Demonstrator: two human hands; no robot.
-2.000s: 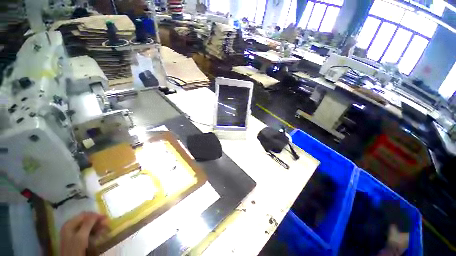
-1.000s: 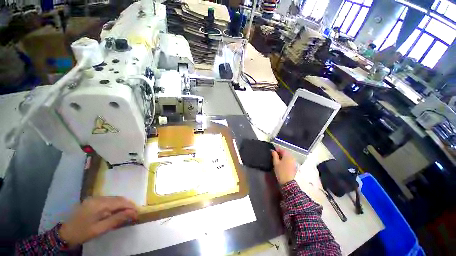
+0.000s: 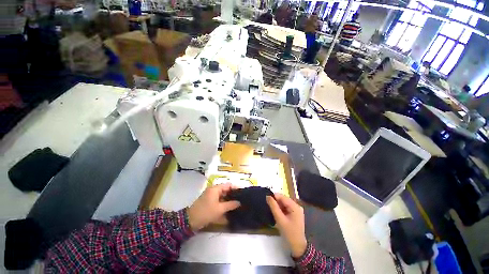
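A black fabric panel (image 3: 251,207) is held between my two hands over the front part of the sewing template (image 3: 292,187). My left hand (image 3: 212,206) pinches its left edge. My right hand (image 3: 288,217) pinches its right edge. The panel and hands hide much of the yellow inner frame (image 3: 214,178). The white machine head (image 3: 190,126) stands behind and to the left of the panel. The needle area is too small to make out.
Another black panel (image 3: 317,190) lies right of the template. Black pieces (image 3: 37,168) lie at the left. A framed control screen (image 3: 382,165) stands at the right, with a black bundle (image 3: 410,241) and a blue bin (image 3: 446,259) beyond. People are in the background.
My right hand has moved left from the panels beside the template and now holds a panel. My left hand has left the template's edge and grips it too. The view has turned left.
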